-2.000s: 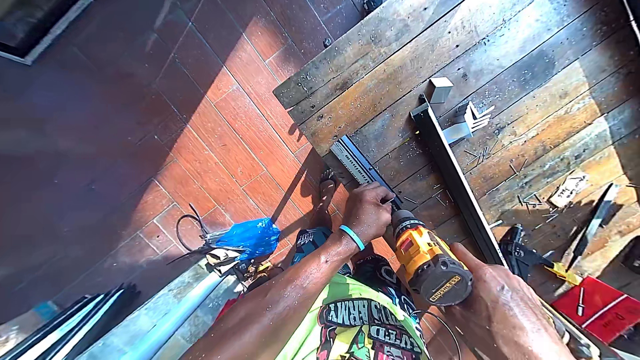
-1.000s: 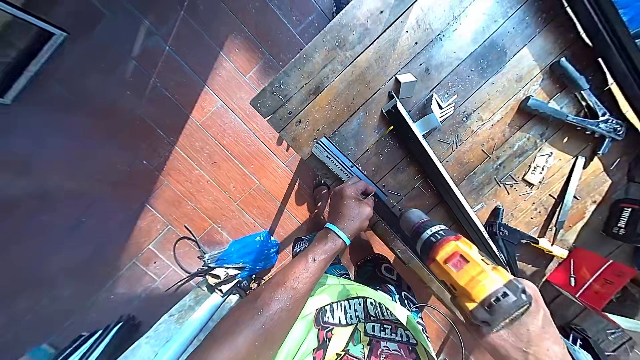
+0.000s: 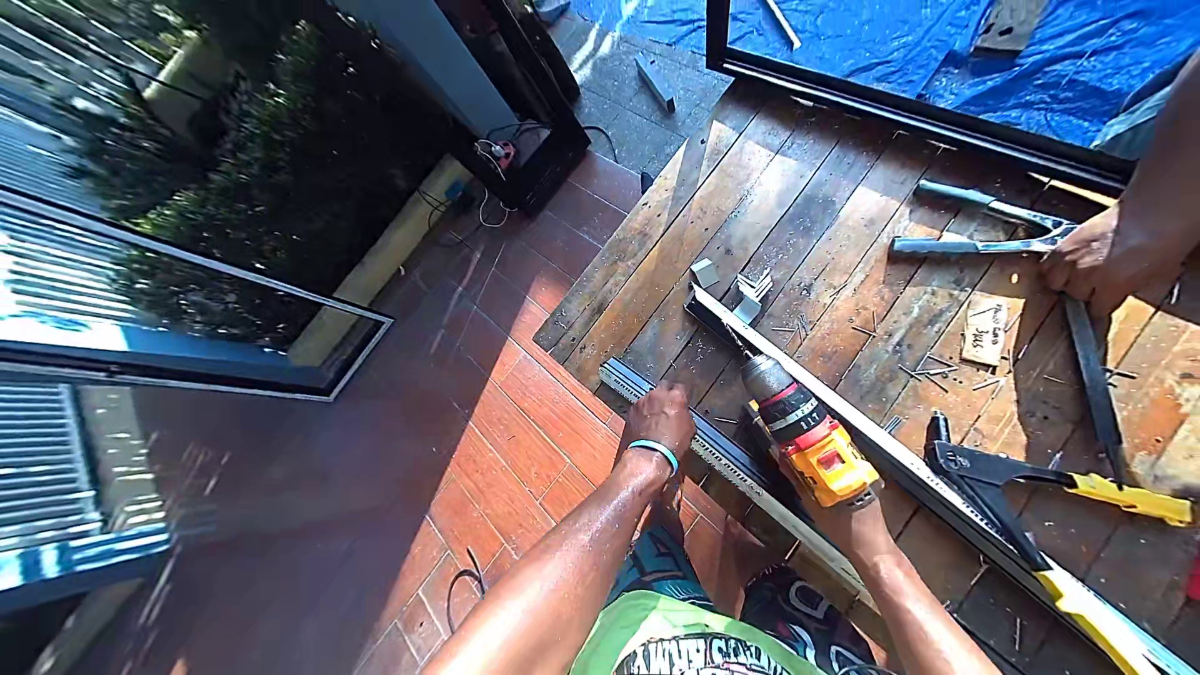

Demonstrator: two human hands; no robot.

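My left hand (image 3: 660, 419), with a light blue band at the wrist, rests closed on a dark metal profile (image 3: 741, 469) along the near edge of the wooden platform. My right hand (image 3: 839, 516) grips a yellow and black cordless drill (image 3: 825, 450) by its handle. The drill's bit points up and left, close to the end of a second long metal profile (image 3: 844, 403). Small metal angle brackets (image 3: 750, 295) lie just beyond that end. To the right is a hand riveter with yellow grips (image 3: 994, 469).
Another person's hand (image 3: 1092, 253) is at the right, by a lever tool with two blue-grey handles (image 3: 980, 246) and a dark flat bar (image 3: 1095, 394). Loose rivets (image 3: 928, 370) and a marked wood scrap (image 3: 986, 328) lie on the platform (image 3: 816, 234). A black frame (image 3: 919, 117) crosses the far side.
The drill has swung from pointing left near my left hand to pointing up-left by the second profile. Another person's hand has come into view at the right. The view has shifted to show more beyond the platform.
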